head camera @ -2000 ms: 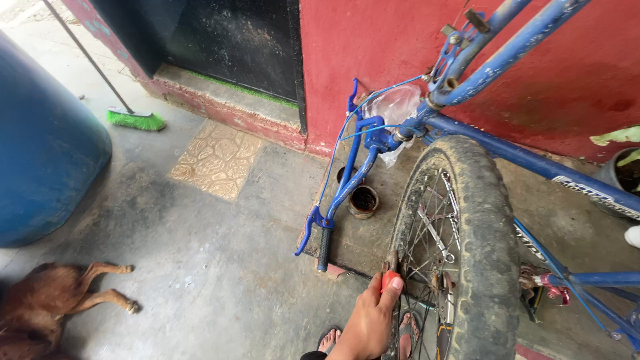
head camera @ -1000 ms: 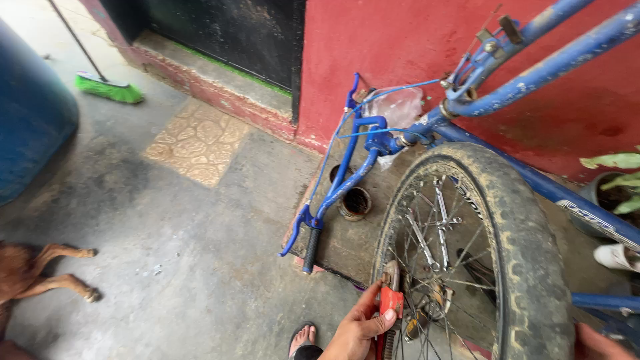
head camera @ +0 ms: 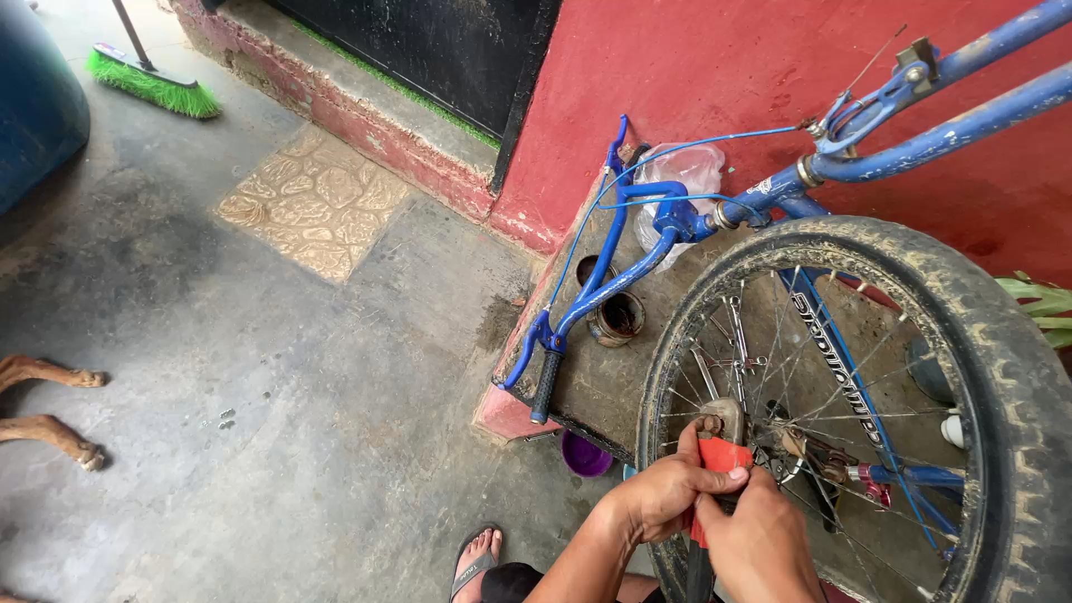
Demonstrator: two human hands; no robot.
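My left hand (head camera: pixel 657 496) grips the head end of a red-handled tool (head camera: pixel 722 455), which looks like pliers with worn metal jaws (head camera: pixel 724 416). My right hand (head camera: pixel 758 528) is closed round the same red and black handles, just beside the left. Both hands are over the near side of a muddy bicycle wheel (head camera: pixel 997 360), in front of its spokes. The wheel belongs with an upside-down blue bicycle frame (head camera: pixel 930 155), and its blue handlebar (head camera: pixel 620 276) rests on a raised concrete ledge. Metal wrenches (head camera: pixel 739 335) lie behind the spokes.
An open tin (head camera: pixel 618 318) of dark matter stands on the ledge (head camera: pixel 578 377) beside a clear plastic bag (head camera: pixel 691 172). A purple bowl (head camera: pixel 586 454) sits below the edge. Animal legs (head camera: pixel 50 427), a green broom (head camera: pixel 155 84) and a blue barrel (head camera: pixel 38 100) are at left. A red wall (head camera: pixel 653 67) rises behind.
My right hand, at the wheel's right edge one second ago, has moved left onto the tool's handles. My left hand keeps hold of the red-handled tool.
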